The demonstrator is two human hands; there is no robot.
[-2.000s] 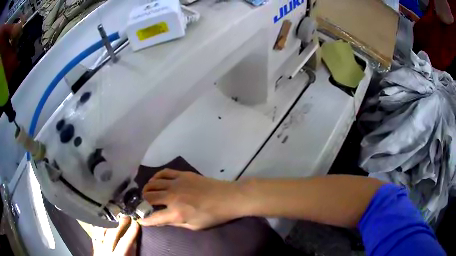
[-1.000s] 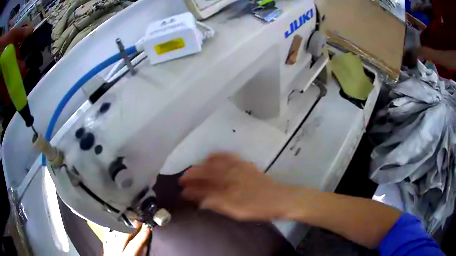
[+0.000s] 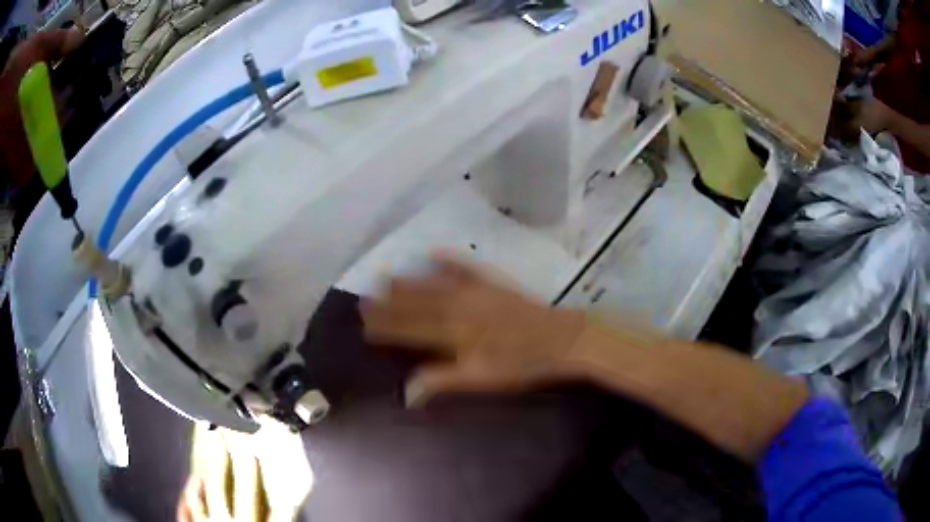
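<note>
A dark brown cloth panel [image 3: 408,449] lies on the white machine bed, below and right of the machine head. My right hand [image 3: 459,326] is blurred, its thumb apart from its fingers, on or just over the panel's upper part. My left hand [image 3: 229,489] is at the bottom edge, partly cut off and washed out by the lamp, below the needle area. A bright pale piece shows around it, its outline lost in glare; whether the hand grips it is unclear. The tension knob [image 3: 241,322] is on the head. The presser foot is hidden.
The white JUKI machine arm [image 3: 408,133] crosses the view, carrying a white box [image 3: 352,56]. A green-handled screwdriver [image 3: 43,127] stands at the left by a blue tube [image 3: 153,153]. An olive scrap [image 3: 722,153] lies near the handwheel [image 3: 647,80]; a grey bundle [image 3: 846,285] is at right.
My right hand has moved from beside the needle area up and right over the panel, fingers spread. My left hand is lower and in stronger glare. The panel's upper edge sits higher beside the head.
</note>
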